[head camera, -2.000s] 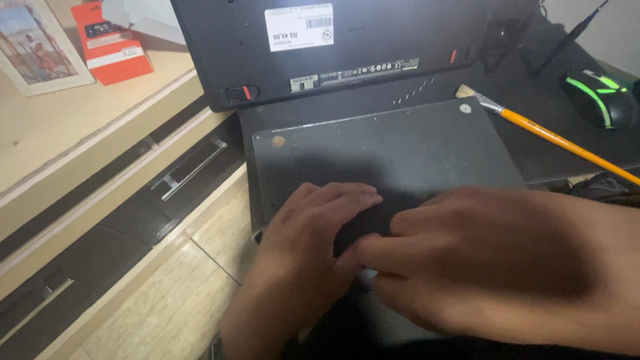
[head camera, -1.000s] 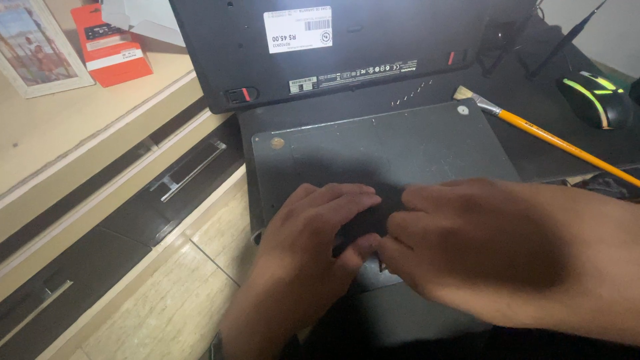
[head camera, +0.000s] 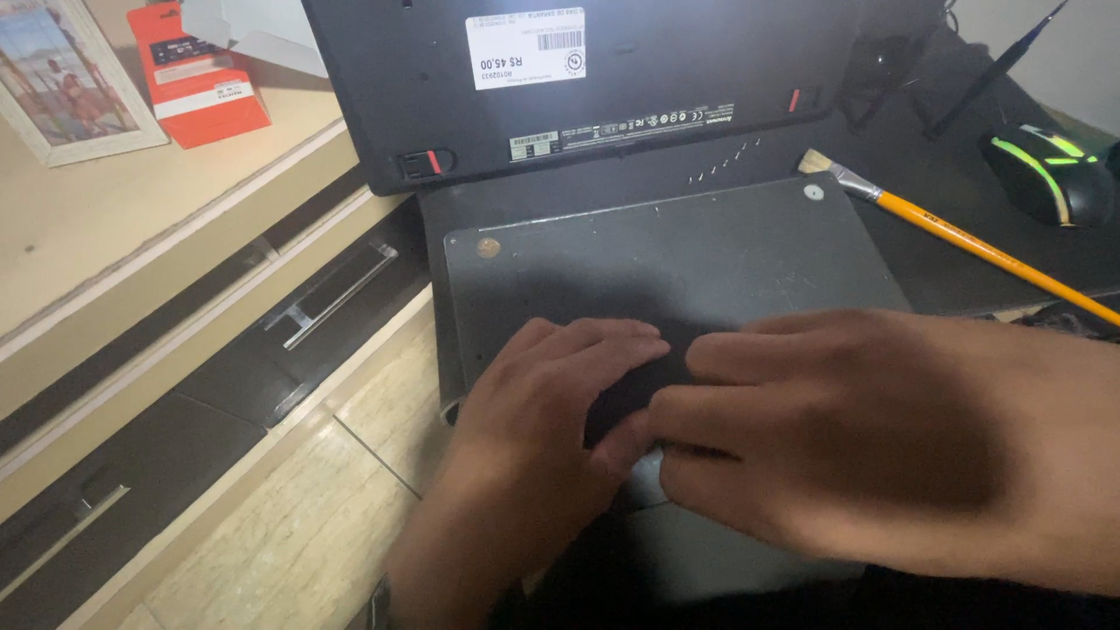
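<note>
A dark, flat laptop base (head camera: 612, 254) with round feet lies underside up on the black desk. My left hand (head camera: 542, 411) rests on it, fingers bent and spread, thumb meeting the fingers of my right hand. My right hand (head camera: 814, 429) is curled above the base; whether something small is between its fingertips is hidden. Behind stands a black Lenovo laptop part (head camera: 647, 79) with a white label and red latches. Several small screws (head camera: 724, 163) lie in a row between the two. A flat paintbrush (head camera: 971, 241) with an orange handle lies at the right, its bristles by the base's corner.
A computer mouse (head camera: 1046, 175) with green lights sits at the right, near a thin dark upright tool (head camera: 997, 74). On the light wooden top at the left are a framed picture (head camera: 70, 83) and an orange box (head camera: 206, 96). Dark drawers (head camera: 324, 306) stand below, over a tiled floor.
The fingers of my right hand have shifted slightly above the base. My left hand has stayed in nearly the same place.
</note>
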